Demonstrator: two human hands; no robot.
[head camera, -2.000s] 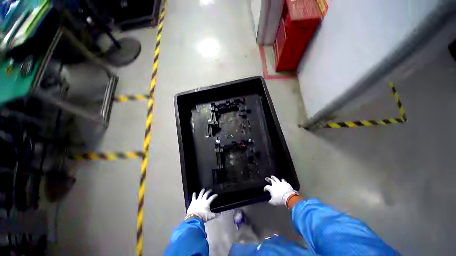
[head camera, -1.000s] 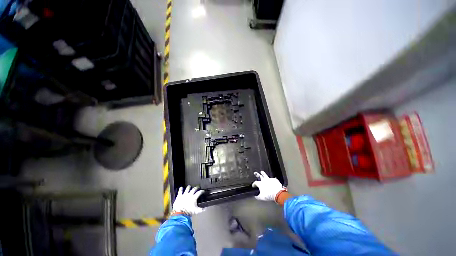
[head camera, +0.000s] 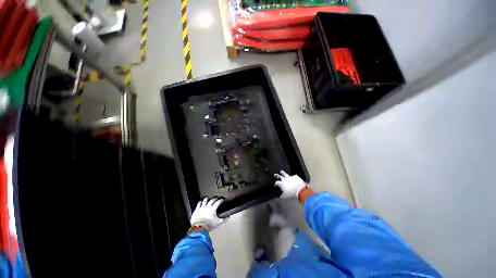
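A black tote (head camera: 173, 117) lies in front of me above the floor, its long sides pointing away from me. A black insert (head camera: 200, 160) with moulded cut-outs lies inside it. My left hand (head camera: 206, 214), in a white glove, grips the near left corner of the rim. My right hand (head camera: 290, 185), also in a white glove, grips the near right corner. The fingertips lie over the rim; the thumbs and underside are partly hidden. Blue sleeves show on both arms.
Stacked black totes (head camera: 81, 201) stand close on the left. A black bin (head camera: 375, 59) on a wheeled base holds something red at upper right. Red foam (head camera: 272, 27) on a pallet is ahead. A pale wall or cabinet (head camera: 429, 157) runs along the right.
The surroundings have shifted as I move forward. The red crate at right has left view; the wheeled black bin and red foam now show. Both hands keep hold of the tote.
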